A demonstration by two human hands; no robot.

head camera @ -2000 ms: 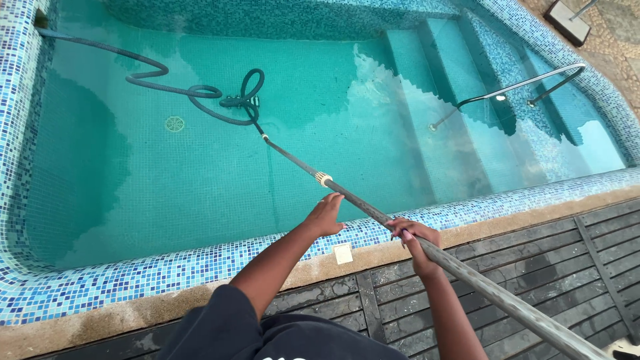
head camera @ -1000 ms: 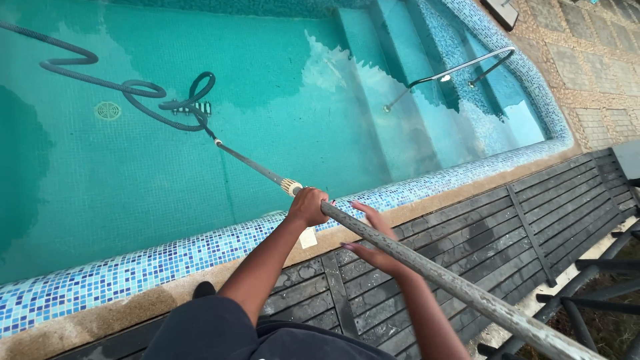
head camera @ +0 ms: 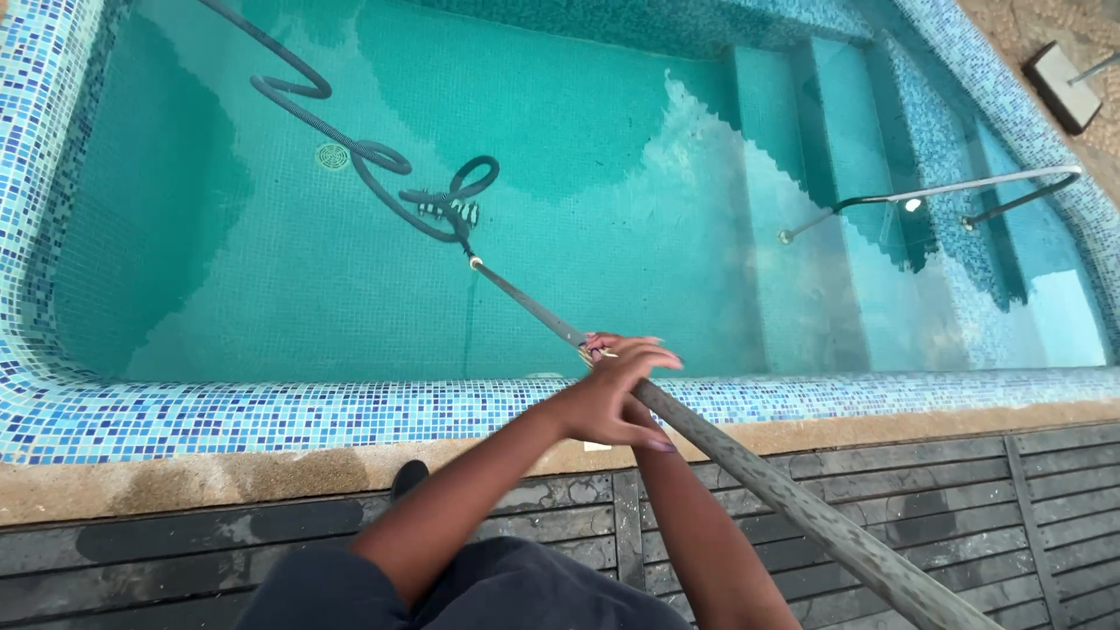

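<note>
A long grey telescopic pole [head camera: 787,486] runs from the lower right over the pool edge into the water. My left hand [head camera: 612,398] is over it, fingers spread and thumb apart, not closed round it. Beyond and partly behind it, my right hand [head camera: 602,343] is closed round the pole near its pale collar [head camera: 595,354]; much of that hand is hidden. Underwater, the pole's far end meets a pool vacuum head [head camera: 451,210] with pale bristles or fins. A dark ribbed hose [head camera: 293,105] loops around the head and runs to the upper left.
Blue mosaic tiles [head camera: 219,420] and a stone coping [head camera: 262,477] border the pool in front of me. Dark deck boards [head camera: 927,516] lie below. Submerged steps [head camera: 840,131] and a metal handrail [head camera: 971,185] are at the right. A round drain [head camera: 332,157] is on the floor.
My right hand, one second ago off the pole and nearer me, is now on it near the collar. My left hand was wrapped round the pole then; its fingers have since spread.
</note>
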